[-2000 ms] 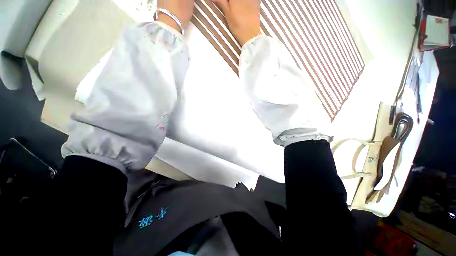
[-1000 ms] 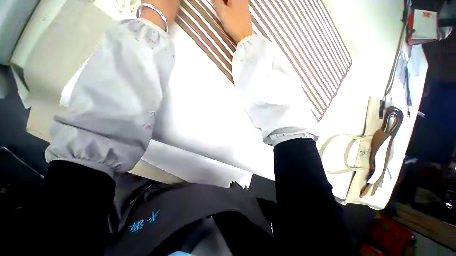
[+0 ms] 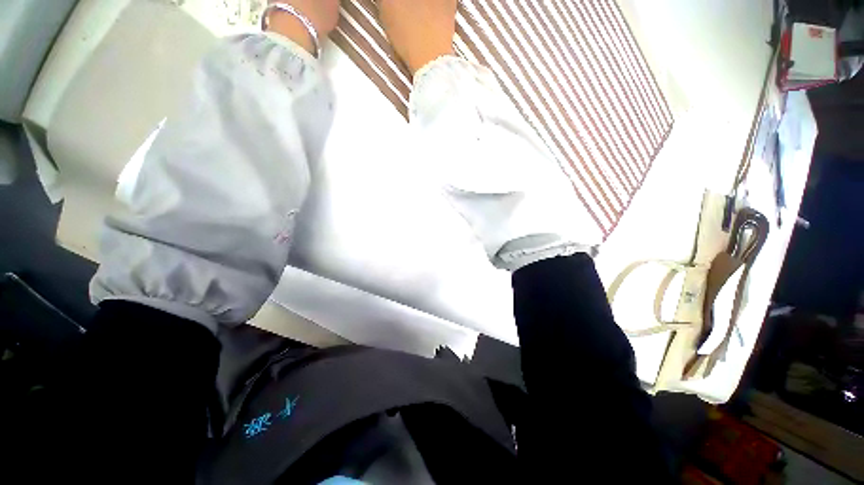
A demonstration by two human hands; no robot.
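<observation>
Narrow brown strips (image 3: 578, 104) lie in close parallel rows with white gaps, from the top edge down to the right of centre. A large white sheet (image 3: 379, 218) lies under and below them, its near edge curling by the apron. My left hand (image 3: 305, 17), with a bracelet at the wrist, is cut off by the top edge; only the wrist part shows. My right hand (image 3: 422, 24) reaches over the strips and is also cut off at the top. The fingers of both hands are out of the picture, so their hold cannot be seen.
Cream material (image 3: 104, 123) is draped at the left. A cream bag part with handle (image 3: 690, 294) and a looped brown strap bundle (image 3: 734, 270) lie at the right table edge. A small red-and-white box (image 3: 810, 57) is at the far right corner.
My right hand has moved left and up, and its fingers have left the picture. The view has shifted slightly to the right since the oldest frame. My left hand stays at the top edge.
</observation>
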